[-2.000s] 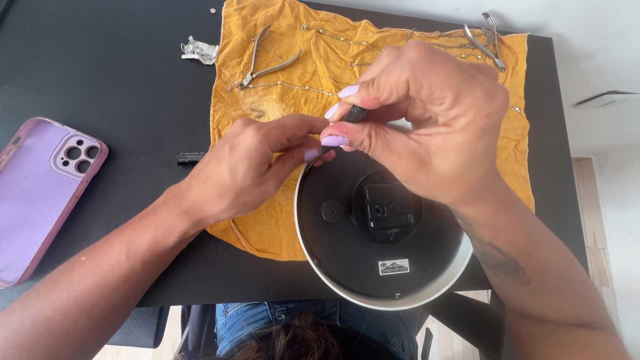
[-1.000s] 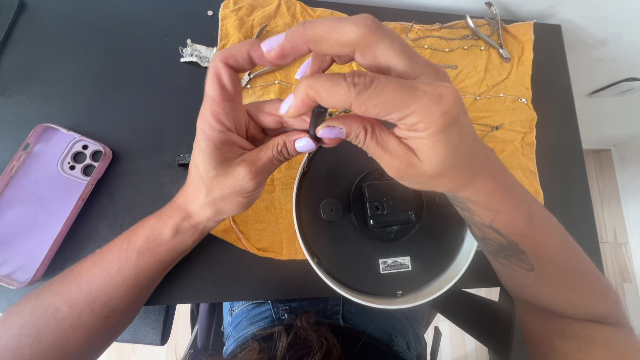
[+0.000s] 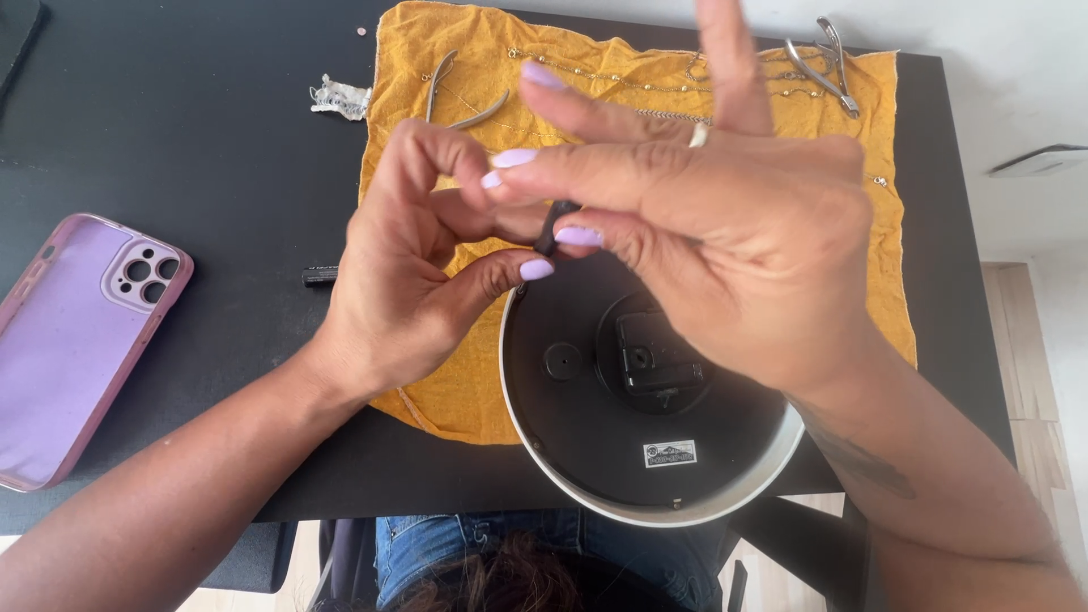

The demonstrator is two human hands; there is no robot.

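Both hands meet over the upper left rim of a round wall clock [image 3: 552, 425], which lies face down with its black back and white rim showing. My left hand [image 3: 425, 246] pinches the lower end of a small dark cylindrical object [image 3: 549, 234] between thumb and fingers. The thumb of my right hand [image 3: 722, 204] presses against the same object from the right, its index finger passing above. Fingers cover much of the object, so its kind cannot be told. A black battery [image 3: 320, 276] lies on the table beside my left wrist.
A yellow cloth [image 3: 450, 399] covers part of the black table [image 3: 212, 153]. On it lie thin chains [image 3: 612, 81], open-handled pliers [image 3: 438, 85] and metal nippers [image 3: 833, 81]. A phone in a purple case [image 3: 68, 340] rests at the left, a crumpled whitish scrap [image 3: 338, 98] by the cloth.
The fingers of my right hand have spread, with one now pointing up. Both hands stay together around the dark object. The clock has stayed in place.
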